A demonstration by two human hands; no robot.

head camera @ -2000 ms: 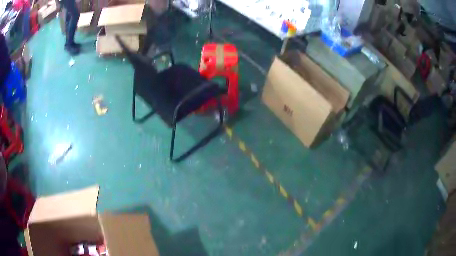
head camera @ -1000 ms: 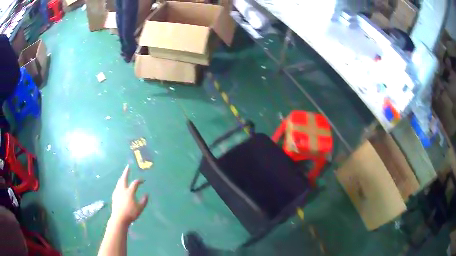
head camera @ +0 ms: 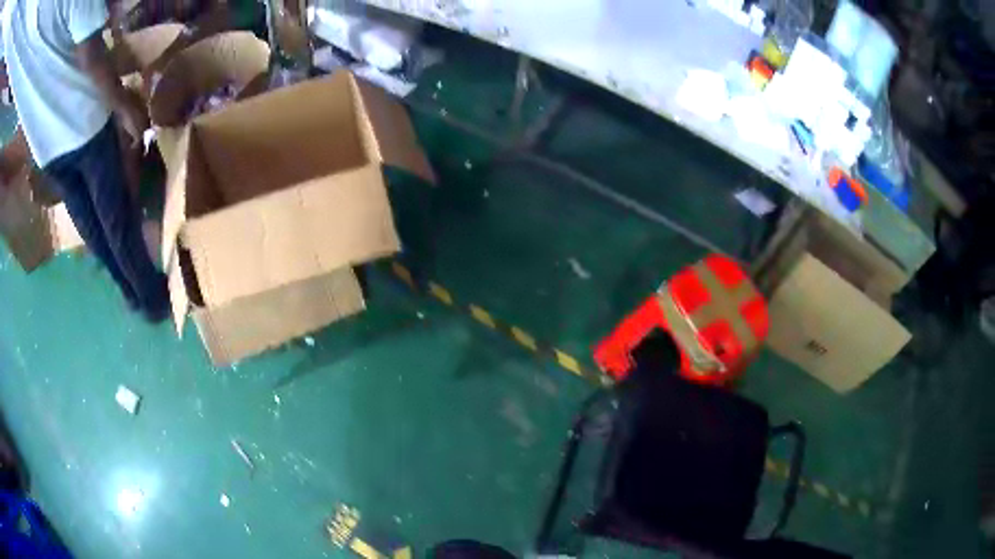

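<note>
Neither of my hands is in the picture. Nearest in front of me is a black chair (head camera: 682, 459) with metal armrests, at the lower right. A red stool (head camera: 715, 317) with tan tape crossed over its seat stands just beyond the chair and is partly hidden by it. A large open brown carton (head camera: 289, 235) stands at the upper left with its flaps out, on top of another brown carton (head camera: 282, 319). A dark rounded shape, perhaps my shoe, shows at the bottom edge.
A person (head camera: 71, 131) in a light shirt stands left of the cartons. A long white table (head camera: 611, 44) with small items crosses the top right. A brown carton (head camera: 835, 328) sits by its right end. Yellow-black floor tape (head camera: 480, 317) runs between the cartons and the stool.
The view has moved forward and turned, so the cartons and person appear larger. The chair has shifted to the lower right of the picture. The hand seen one second ago is out of view.
</note>
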